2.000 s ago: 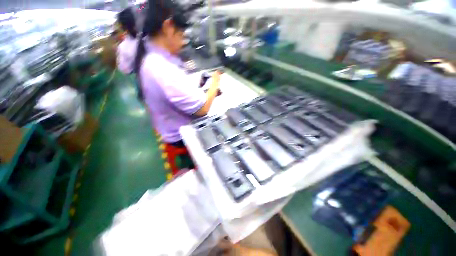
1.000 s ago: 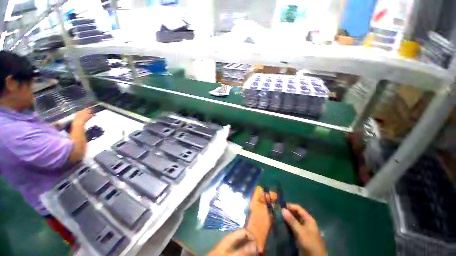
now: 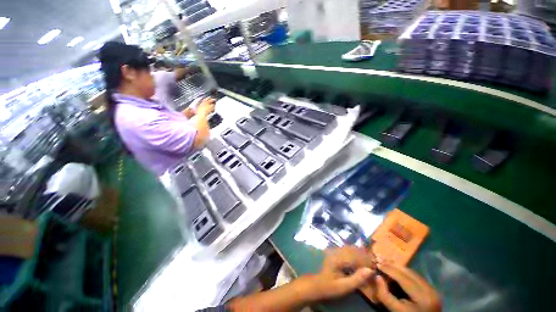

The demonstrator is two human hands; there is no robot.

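My left hand (image 3: 346, 272) and my right hand (image 3: 407, 289) meet at the near edge of an orange jig (image 3: 399, 236), fingertips close together. A small dark thing shows between the fingers; its outline is too blurred to name, and a dark edge shows beneath the hands. The jig lies on the green bench with its cutout facing up. A glossy blue-black adhesive sheet (image 3: 359, 195) lies just left of the jig. A tray of dark housings (image 3: 244, 177) in rows on white interleaf stands farther left.
Clear film (image 3: 460, 280) lies right of the jig. Beyond a pale rail (image 3: 451, 177), a conveyor carries spaced dark housings (image 3: 447, 148). Stacked purple-white parts (image 3: 475, 52) stand at upper right. A person in a purple shirt (image 3: 149, 131) works at the left. White sheeting (image 3: 183, 280) hangs below the tray.
The view has swung left and the scene sits farther right. My hands have come together at the jig's near edge. The dark housing shape by my right hand is now mostly hidden.
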